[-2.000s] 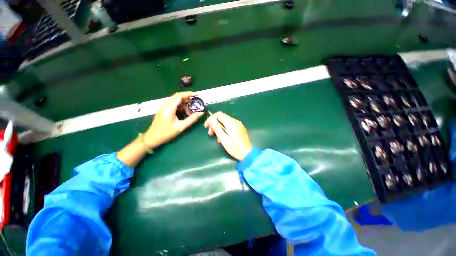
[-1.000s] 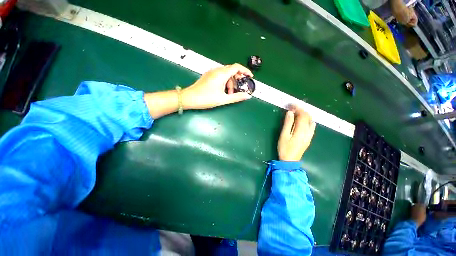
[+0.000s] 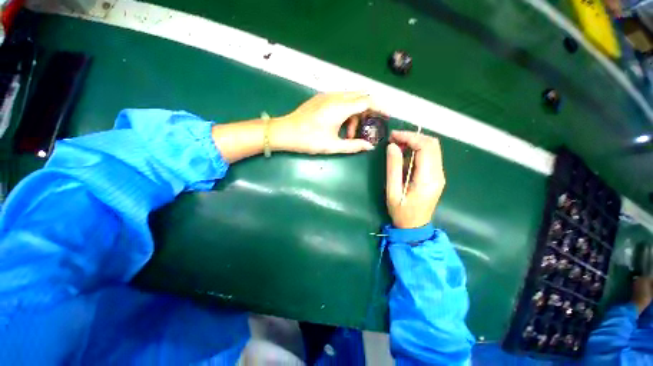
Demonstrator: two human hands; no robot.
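Observation:
A small round black unit with shiny parts (image 3: 371, 131) is pinched between the thumb and fingers of my left hand (image 3: 318, 129), above the green bench near the white rail. My right hand (image 3: 419, 175) is just right of the unit, with a thin tan stick (image 3: 409, 174) held in its curled fingers. The stick runs up and down across the hand. I cannot tell whether the right fingertips touch the unit.
The white rail (image 3: 322, 71) separates the bench (image 3: 286, 236) from the green belt. Black units (image 3: 400, 62) sit on the belt. A black pocketed tray of units (image 3: 566, 264) lies at right, beside another person's blue sleeve (image 3: 614, 330). A flat dark rectangle (image 3: 54, 104) lies at left.
Since one second ago, my right hand has closed in on the unit and the stick now shows in it. The view has shifted, and the belt units appear farther right.

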